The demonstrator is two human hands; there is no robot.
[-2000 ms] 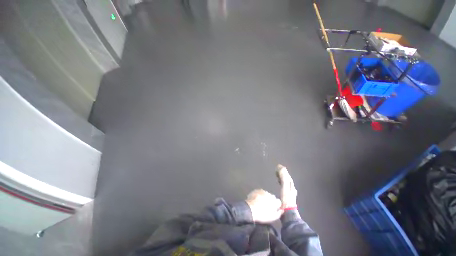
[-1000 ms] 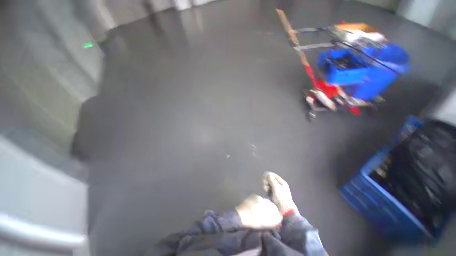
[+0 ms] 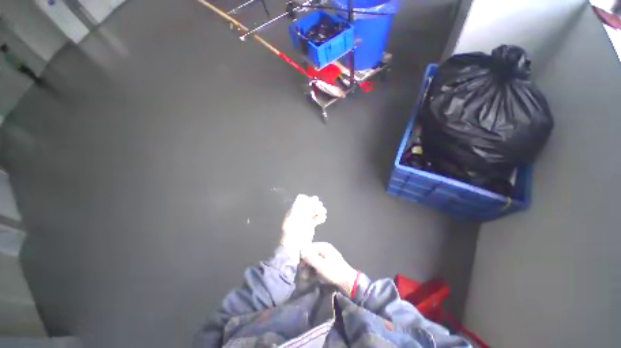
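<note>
My left hand (image 3: pixel 299 221), in a pale glove, is raised at the lower middle with its fingers loosely bent and nothing seen in it. My right hand (image 3: pixel 330 265), also in a pale glove with a red band at the wrist, is closed on the left glove's cuff at the left wrist. Fine detail of the fingers is blurred. To the right, a blue turnover crate (image 3: pixel 449 198) stands on the floor, with a knotted black bin bag (image 3: pixel 487 112) on top and loose waste (image 3: pixel 414 151) beside the bag.
The janitor's cart stands at the top with a small blue crate (image 3: pixel 323 39), a round blue waste bin (image 3: pixel 371 34) and a long pole (image 3: pixel 262 42) leaning out left. A red dustpan (image 3: pixel 425 297) lies by the right wall (image 3: pixel 545 251). Doors line the left edge.
The view has turned right, so cart and crate appear further left and up, and the dustpan shows. Earlier my left hand was at the right wrist; now my right hand holds the left cuff.
</note>
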